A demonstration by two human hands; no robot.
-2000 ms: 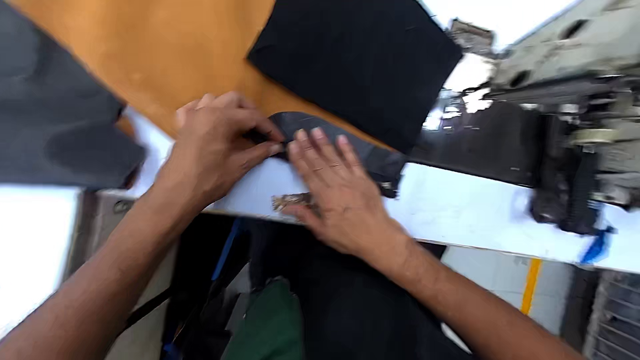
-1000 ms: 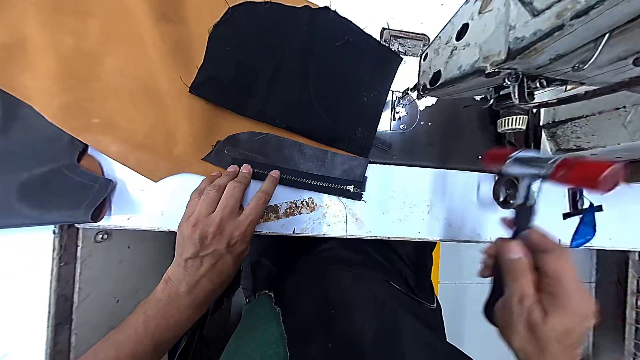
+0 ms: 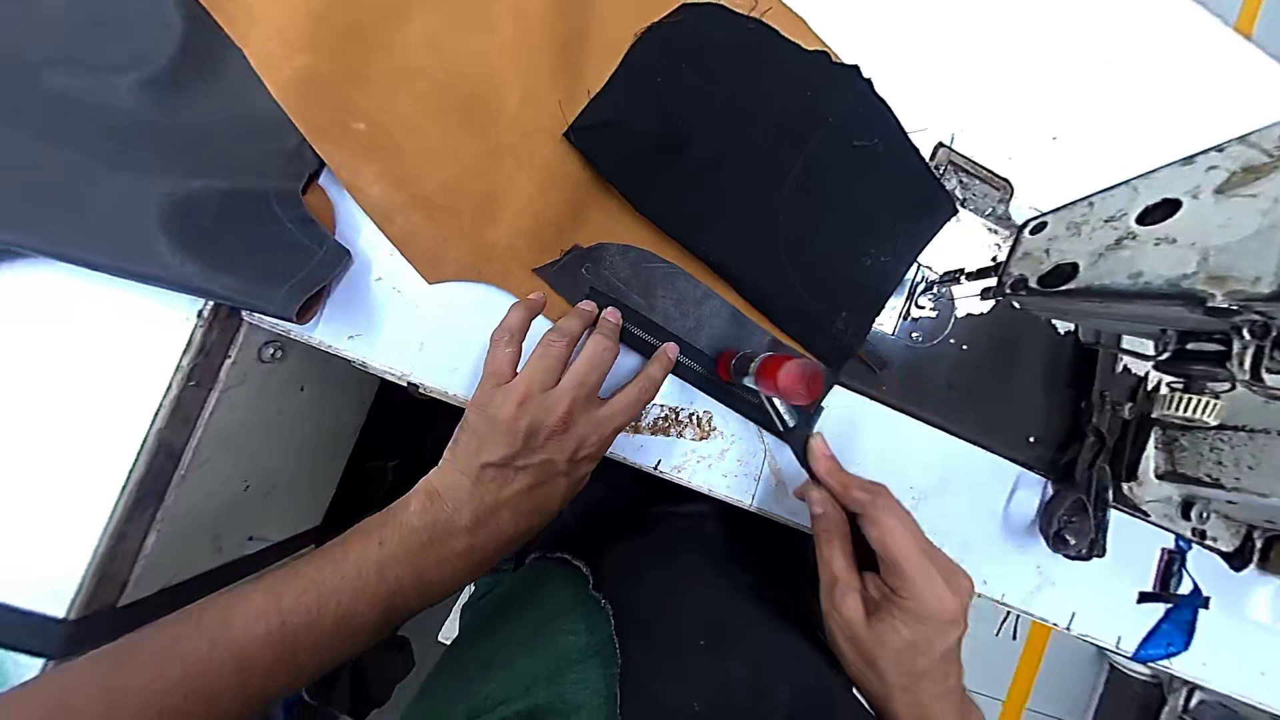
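A black zipper [image 3: 690,368] with metal teeth lies along the lower edge of a dark leather piece [image 3: 650,285]. My left hand [image 3: 545,410] rests with spread fingertips on the zipper's left part and holds nothing. In my right hand [image 3: 885,590] is a small hammer [image 3: 790,378] with red faces and a black handle; its head is over the zipper's right part, and whether it touches is unclear. Just above the leather piece lies a black fabric panel [image 3: 770,170], on a large tan leather sheet [image 3: 400,120].
A sewing machine [image 3: 1150,220] stands at the right, its needle area beside the black panel. A grey leather piece [image 3: 150,150] lies at the far left. The white table's front edge [image 3: 720,490] runs below my hands. A blue ribbon [image 3: 1170,625] hangs at the lower right.
My right hand lay flat on the leather piece, then held the hammer near the machine; it has since moved left to the zipper. My left hand stays at the zipper. The view has tilted.
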